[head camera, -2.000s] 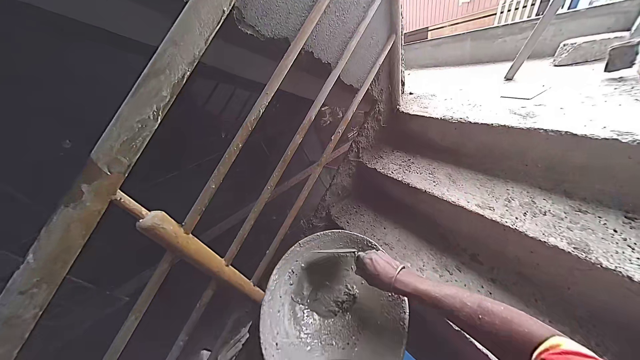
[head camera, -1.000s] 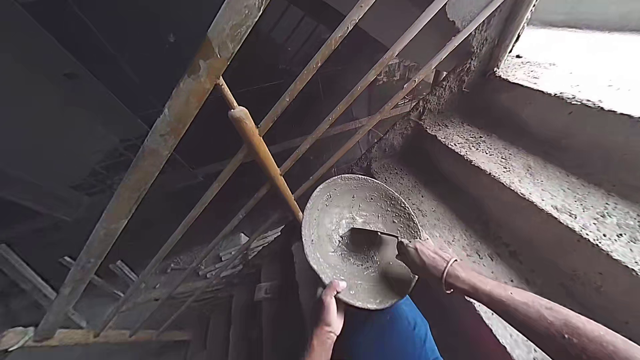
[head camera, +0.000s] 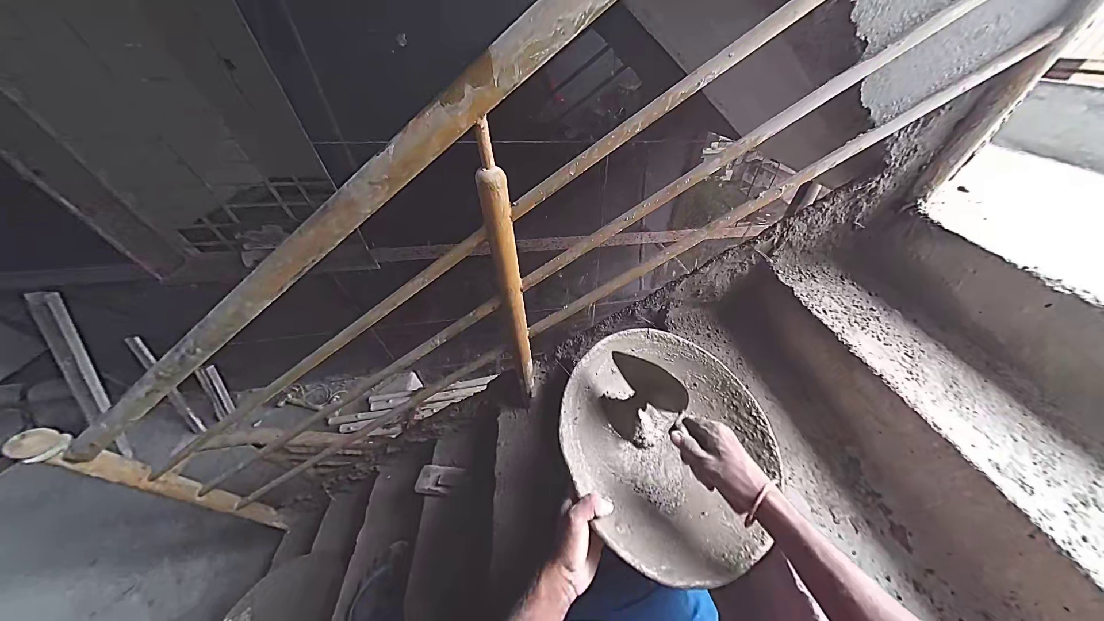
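A round, shallow mortar pan (head camera: 690, 535), coated in grey cement, is tilted in front of me. My left hand (head camera: 580, 543) grips its lower left rim, thumb on top. In my right hand (head camera: 720, 461) is the handle of a pointed masonry trowel (head camera: 651, 382), its blade over the upper part of the pan. A little wet mortar (head camera: 645, 427) lies just below the blade. The handle is mostly hidden by my fingers.
A metal stair railing (head camera: 345, 216) with a yellowish post (head camera: 502, 250) slants across the left. Rough concrete steps (head camera: 906, 379) rise at right; others descend at lower left, one bearing a small block-like object (head camera: 439, 480). Boards (head camera: 69, 354) lie beyond.
My left hand, out of sight two seconds ago, appears at the pan's rim from one second ago. The trowel blade now points toward the pan's upper left. The view has shifted.
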